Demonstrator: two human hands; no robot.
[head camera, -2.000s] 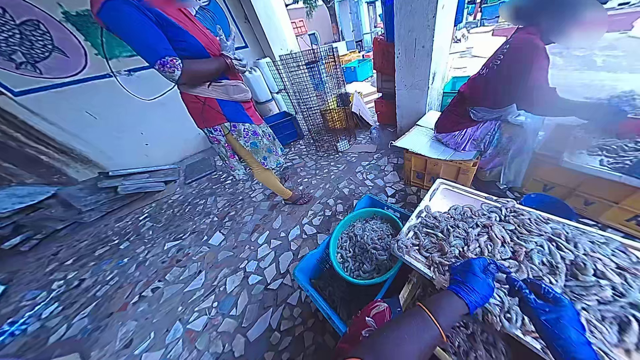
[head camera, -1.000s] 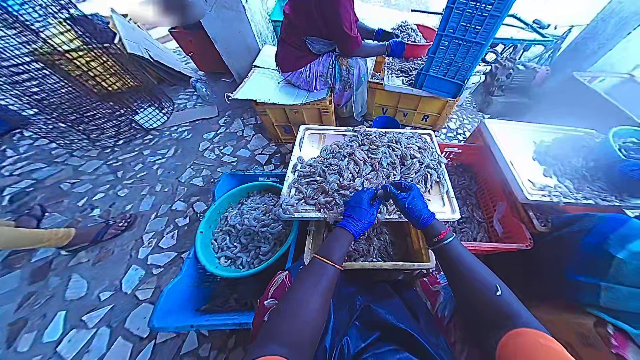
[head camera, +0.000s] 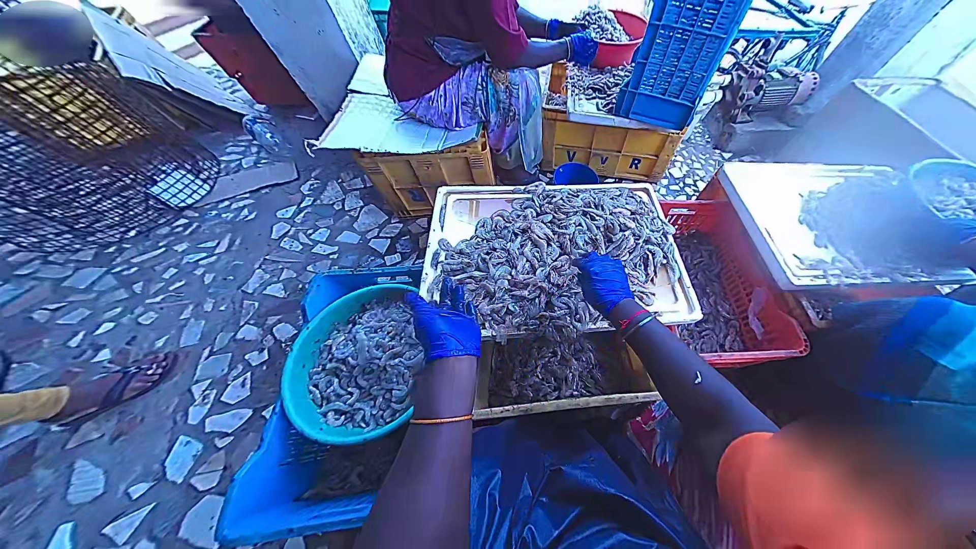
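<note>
My left hand (head camera: 448, 320), in a blue glove, is over the right rim of a teal basin (head camera: 293, 381) of peeled-looking shrimp (head camera: 362, 366); its fingers are apart, and whether it holds a shrimp is unclear. My right hand (head camera: 602, 282), also gloved in blue, reaches into the heap of whole shrimp (head camera: 534, 252) on a white tray (head camera: 679, 305); its fingertips are hidden among them. Below the tray's near edge, a crate (head camera: 564, 406) holds a dark heap of shrimp waste or shrimp (head camera: 545, 370). The basin rests on a blue crate (head camera: 259, 488).
A red crate (head camera: 793, 343) of shrimp stands right of my tray, beside another white tray (head camera: 770, 229). Ahead, a person (head camera: 450, 61) sits on a yellow crate (head camera: 427, 179) near a red bowl (head camera: 614, 52). At left are a wire mesh cage (head camera: 99, 168) and another person's sandalled foot (head camera: 130, 385).
My hands were together over the near side of the tray. They have parted: the left to the teal basin, the right onto the shrimp heap. The view swung right early on.
</note>
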